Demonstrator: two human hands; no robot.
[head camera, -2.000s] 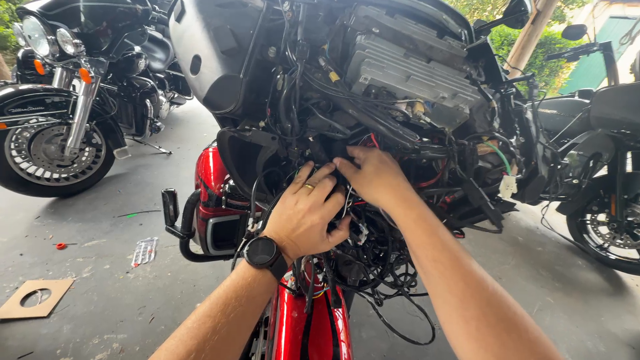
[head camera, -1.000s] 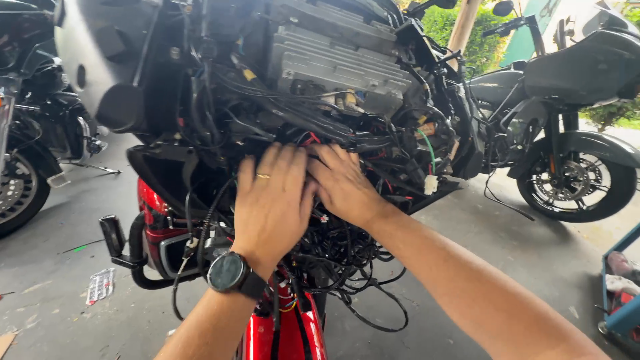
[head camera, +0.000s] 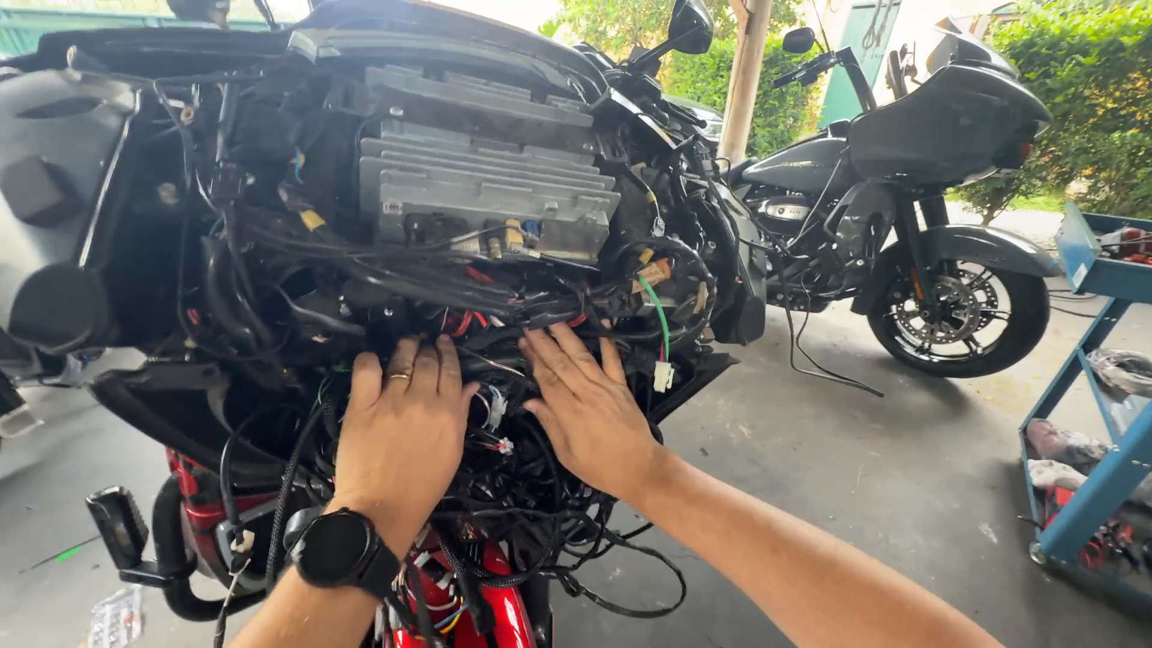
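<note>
My left hand (head camera: 405, 423), with a ring and a wristwatch, lies back up against the black wiring at the lower edge of an opened motorcycle fairing. To its right, my right hand (head camera: 585, 405) is spread on the wiring harness (head camera: 450, 288), fingertips against the thick bundle. Neither hand is closed around anything that I can see; what lies beneath the palms is hidden. Above them sits a finned grey metal unit (head camera: 495, 171). A white connector (head camera: 663, 376) on a green wire hangs right of my right hand. Loose cables (head camera: 576, 531) dangle below, over the red front fender (head camera: 504, 621).
A dark grey motorcycle (head camera: 945, 135) stands at the right behind the fairing. A blue tool cart (head camera: 1093, 360) with parts on its shelves is at the far right. At lower left, a black footpeg (head camera: 117, 522) juts out beside a curved black bar (head camera: 171, 549).
My hands, close together a second ago, are now apart, the right one spread further right along the harness. The view has turned to the right.
</note>
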